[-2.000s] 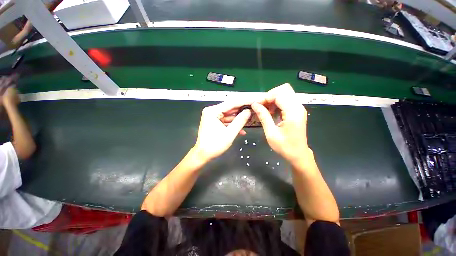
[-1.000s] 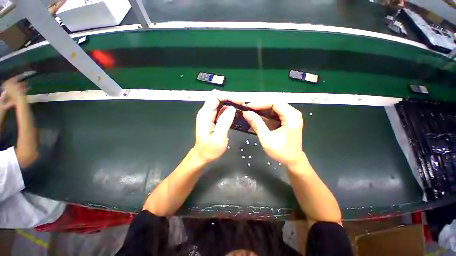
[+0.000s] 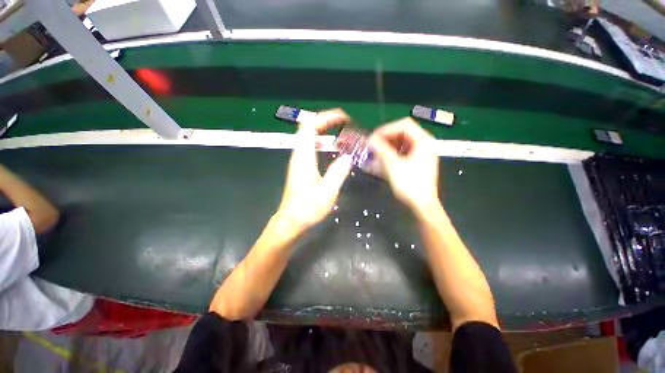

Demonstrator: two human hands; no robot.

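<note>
A keypad phone (image 3: 354, 146), blurred, is held over the near edge of the white rail, with its keypad side partly showing. My left hand (image 3: 310, 175) holds its left end, the fingers spread and blurred. My right hand (image 3: 408, 160) is at its right end, thumb and fingers close together; blur hides whether they grip it. Several tiny white parts (image 3: 365, 213) lie scattered on the dark green bench (image 3: 175, 211) below my hands.
Phones (image 3: 433, 115) lie on the green conveyor (image 3: 350, 58) beyond the white rail (image 3: 240, 138). A slanting metal post (image 3: 109, 76) stands at left. A black shiny stack (image 3: 634, 226) lies at right. A person's arm (image 3: 29, 197) is at the left edge.
The phone has been turned in my hands, from a dark side to its keypad side, and my hands have moved slightly up. The belt phones have shifted left. The other person's arm has moved left.
</note>
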